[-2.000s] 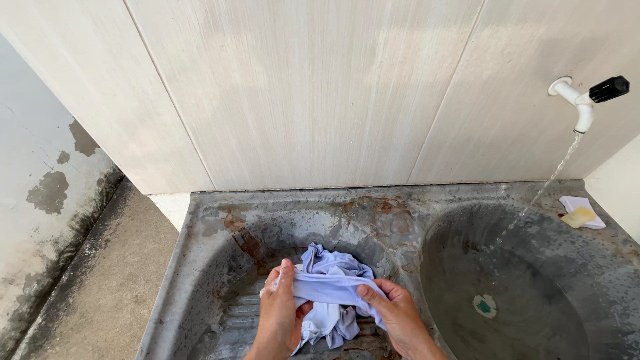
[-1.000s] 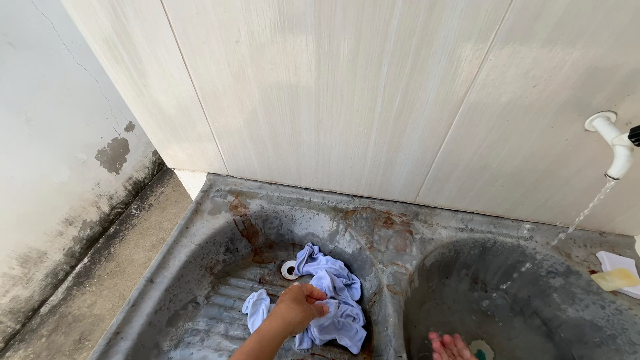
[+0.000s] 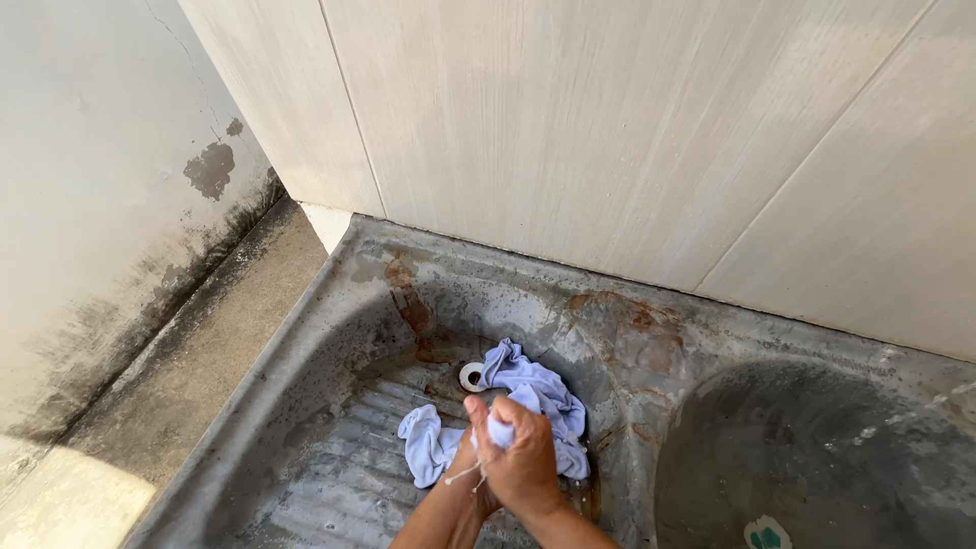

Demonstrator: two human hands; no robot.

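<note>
Both hands are together over the ribbed left basin of a grey concrete laundry sink (image 3: 366, 450). My right hand (image 3: 526, 457) is closed around a bunched pale cloth (image 3: 499, 433), its fingers pressed against my left hand (image 3: 469, 457), which grips the same cloth from the left. White suds or water drip from between them. Behind and to the right of the hands lies a heap of wet light-blue cloth (image 3: 545, 389); another pale blue piece (image 3: 425, 446) rests on the ribs to their left. How much of the held cloth is inside the fists is hidden.
A white drain ring (image 3: 472, 377) is at the back of the ribbed basin. The round right basin (image 3: 762, 427) holds water, with a white and green object (image 3: 767, 532) in it. Water streams in from the right. A panelled wall (image 3: 572, 137) stands behind the sink.
My right hand has come from over the right basin to join my left hand at the cloth. Two seconds ago both hands held a cloth stretched between them. The faucet has left the view.
</note>
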